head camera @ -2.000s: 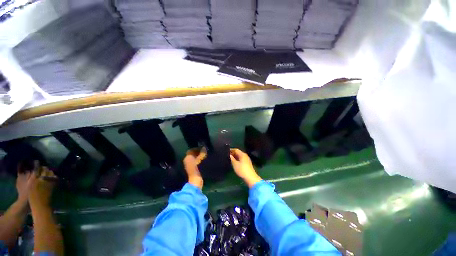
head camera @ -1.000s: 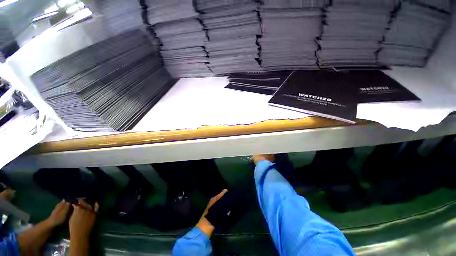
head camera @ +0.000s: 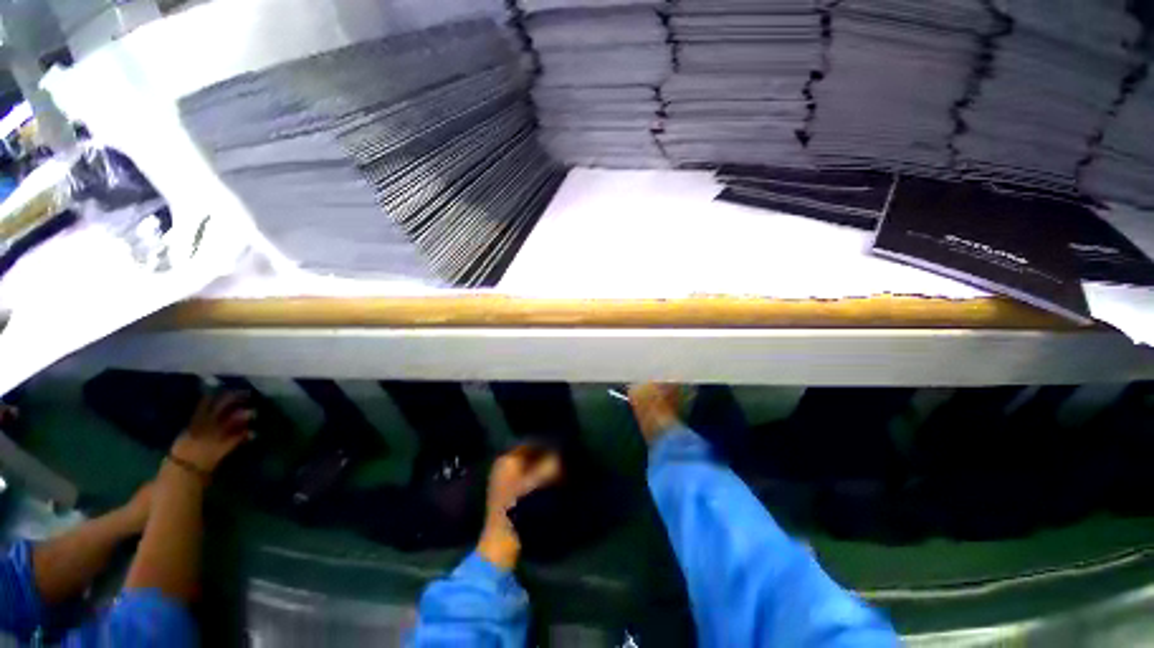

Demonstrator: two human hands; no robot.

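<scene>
My left hand is blurred, with fingers bent, at the left side of a black box on the green belt. I cannot tell whether it grips the box. My right hand reaches up to the shelf's front edge, near the back of the same box. Its fingertips are partly hidden below the edge, so its hold is unclear. More black boxes with raised flaps stand in a row to both sides, dark and hard to separate.
The shelf's yellow-brown edge crosses above the belt. On the shelf stand grey-black stacks, leaning flat pieces and loose dark printed sheets. Another person's bare hands work at the left.
The view has shifted left and moved closer to the shelf. My right hand has gone from the near side of the box up to the shelf edge. The neighbour's hand has lifted.
</scene>
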